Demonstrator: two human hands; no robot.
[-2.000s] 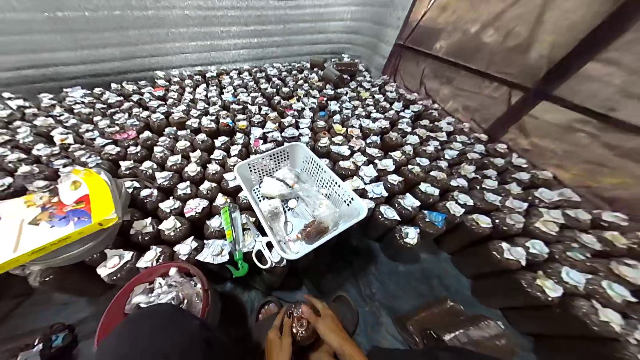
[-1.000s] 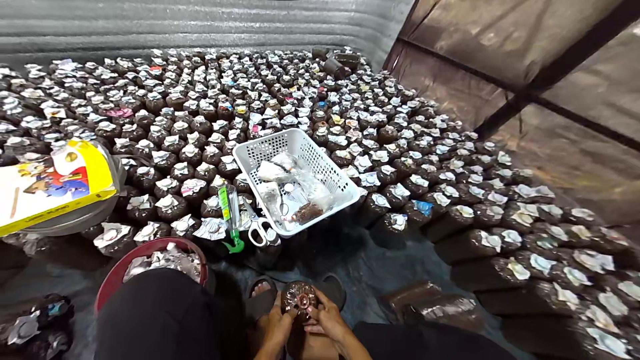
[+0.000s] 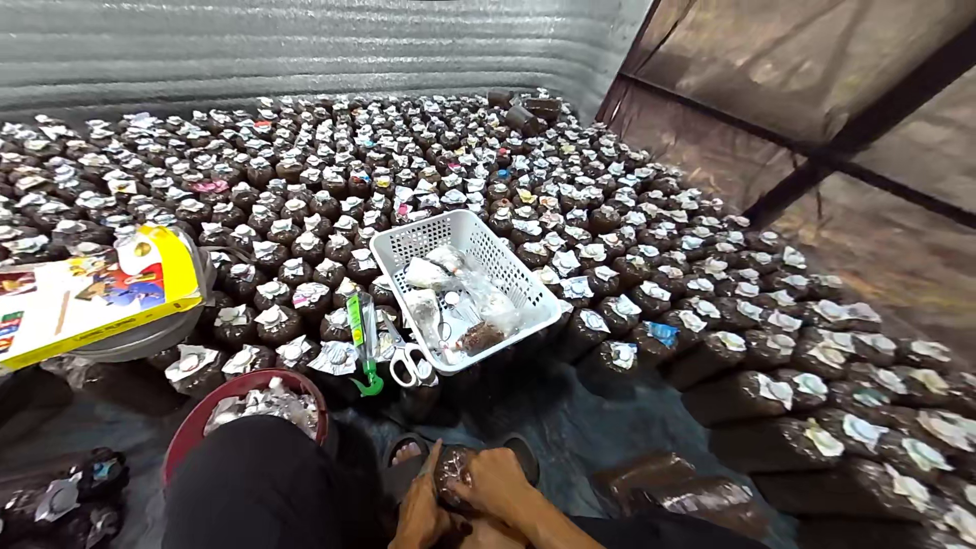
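At the bottom centre, a dark plastic substrate bag (image 3: pixel 453 467) stands between my feet. My left hand (image 3: pixel 421 507) rests against its left side, fingers pointing up. My right hand (image 3: pixel 496 482) is curled on the bag's top right, its fingers partly hidden. Beyond them a white perforated plastic basket (image 3: pixel 540 322) holds clear plastic bags with white contents (image 3: pixel 427 273) and a brown clump (image 3: pixel 480 337). White-handled scissors (image 3: pixel 410 364) and a spray bottle with a green trigger head (image 3: pixel 369 381) lie left of the basket.
Dense rows of substrate bags (image 3: pixel 278 324) capped with paper fill the floor ahead and right. A red tub (image 3: pixel 183 442) of crumpled scraps sits by my left knee. A yellow printed box (image 3: pixel 91 297) lies on a round container at left. More bags (image 3: pixel 686 488) lie at lower right.
Both hands were around the bag's sides a second ago; now my right hand is curled over its top right. The basket and tools have stayed put.
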